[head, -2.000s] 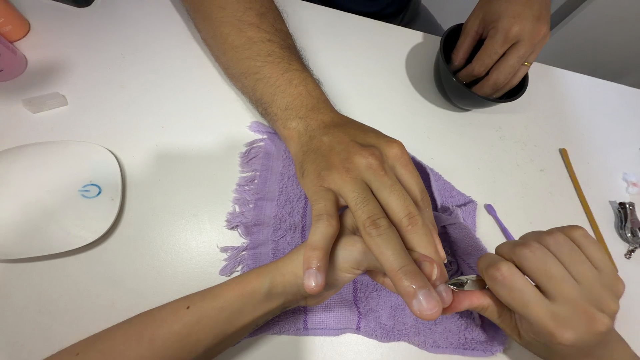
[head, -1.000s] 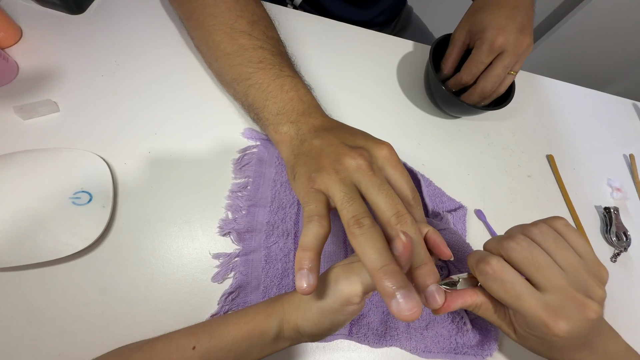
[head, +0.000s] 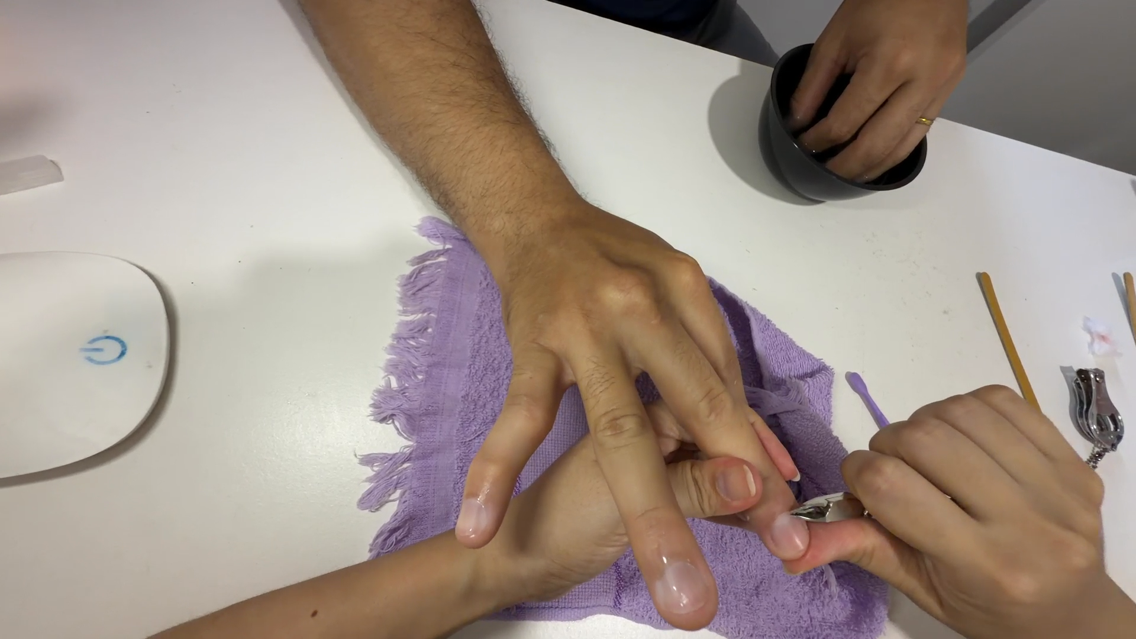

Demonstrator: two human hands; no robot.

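Note:
Metal cuticle nippers [head: 830,508] are in my right hand [head: 976,506], their jaws against the edge of a fingernail of another person's hand [head: 621,328]. My left hand [head: 586,515] reaches in from below and grips that same finger, its thumb on top and its other fingers partly hidden underneath. The person's hand lies palm down with its fingers spread, and the visible nails look wet. A purple fringed towel [head: 453,355] is spread beneath the hands. The person's other hand [head: 887,80] has its fingertips in a black bowl [head: 790,169].
At the left are a white device with a power symbol [head: 80,364] and a translucent block [head: 28,175]. To the right lie a purple stick [head: 865,397], a wooden stick [head: 1005,333], a stained cotton piece [head: 1100,337] and a shiny metal tool [head: 1098,408].
The thumb of my left hand now lies over the held finger near its nail; one second ago it was farther up. My right hand keeps the nippers at the same nail.

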